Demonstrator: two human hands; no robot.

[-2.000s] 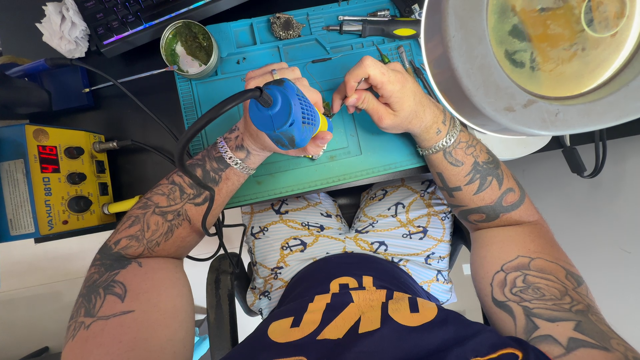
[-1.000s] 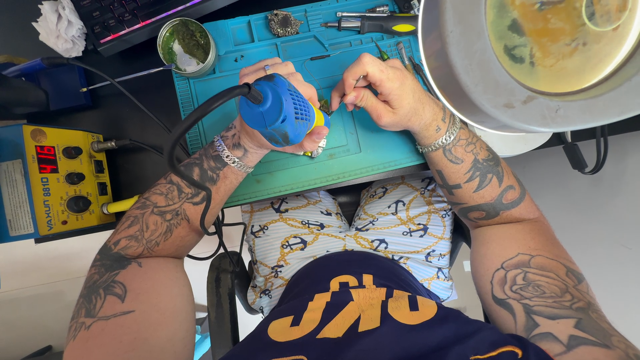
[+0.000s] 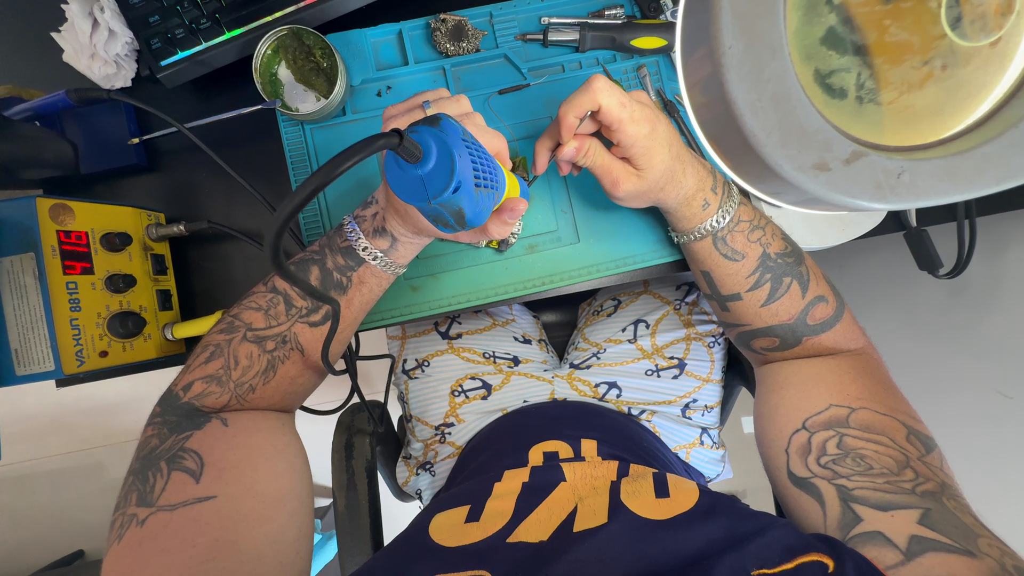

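Observation:
My left hand (image 3: 480,132) is wrapped around a blue and yellow hot air gun (image 3: 448,172), whose black cable loops back over my forearm. Between the thumb and fingers of my right hand (image 3: 612,144) are thin metal tweezers or a similar slim tool (image 3: 560,150), its tip pointing down at the work. A small board or part (image 3: 520,166) shows just beyond the gun's yellow end, mostly hidden by the gun and my left hand. Both hands are over a teal silicone repair mat (image 3: 608,232). The gun's nozzle is out of sight.
At left stands a yellow hot air station (image 3: 104,284) with a lit display. An open tin (image 3: 300,72), a keyboard (image 3: 208,28) and crumpled paper (image 3: 96,40) lie at the back left. A screwdriver (image 3: 600,37) and a wire-wool ball (image 3: 456,34) rest on the mat; a magnifier lamp (image 3: 736,120) overhangs the right.
My left hand has moved slightly with the hot air gun, which is tilted differently from before. My right hand stays nearly in place, with the slim tool still in its fingers.

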